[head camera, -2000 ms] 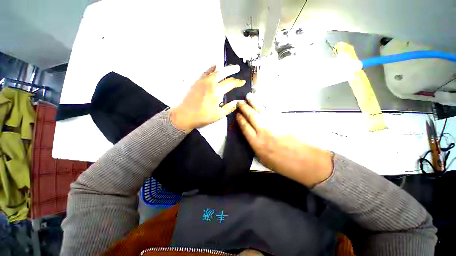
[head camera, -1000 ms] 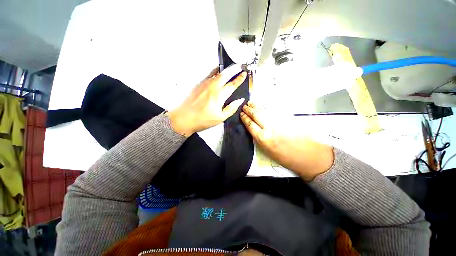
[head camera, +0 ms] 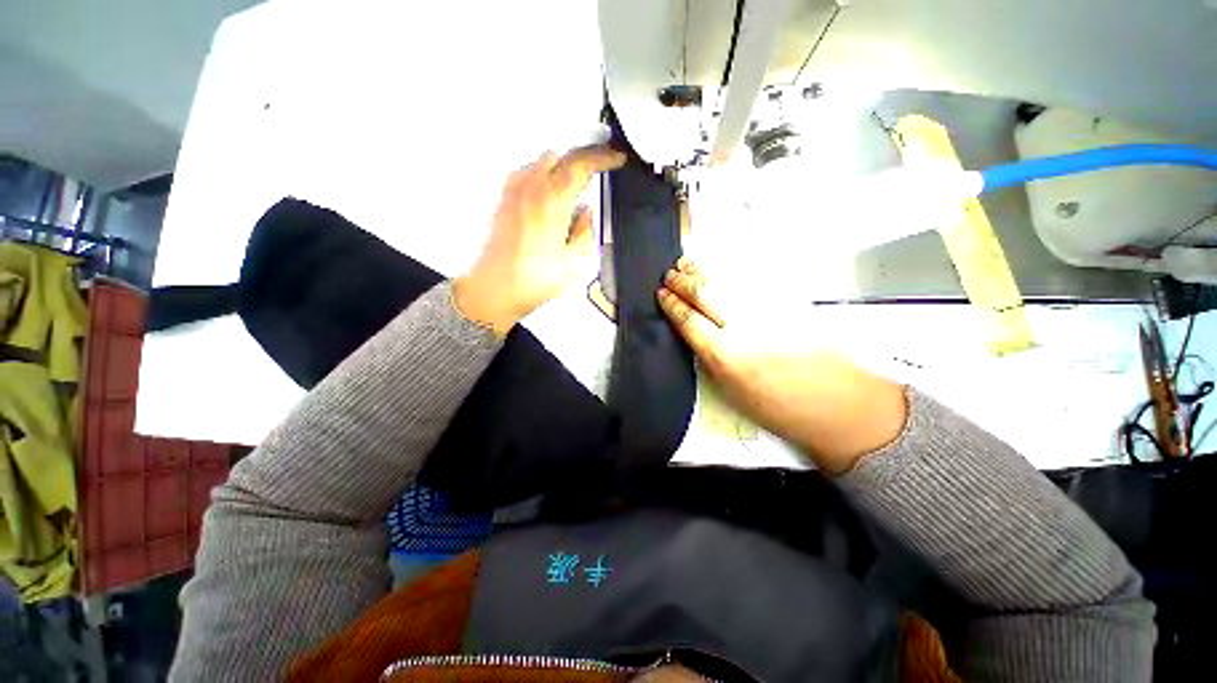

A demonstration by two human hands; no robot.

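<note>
A long black strip (head camera: 650, 267) lies lengthwise under the sewing machine head (head camera: 651, 60), its far end by the presser foot (head camera: 675, 174). It joins a larger black workpiece (head camera: 320, 280) that spreads left over the table and down to the apron. My left hand (head camera: 534, 234) is at the strip's left side, thumb and index apart, the index fingertip at its edge near the head. My right hand (head camera: 767, 367) rests on the table with its fingertips against the strip's right edge; whether they pinch it is hidden. Glare washes out the needle area.
A blue air hose (head camera: 1094, 160) with a white fitting and a yellow tape (head camera: 981, 260) are right of the needle. Scissors (head camera: 1164, 400) lie at the right table edge. A blue basket (head camera: 434, 523) is below the table. Olive garments (head camera: 38, 414) and a red checked cover (head camera: 140, 454) hang left.
My left hand has lifted off the strip and moved to its left edge, uncovering it. My right fingertips stay at the right edge. The strip lies straighter.
</note>
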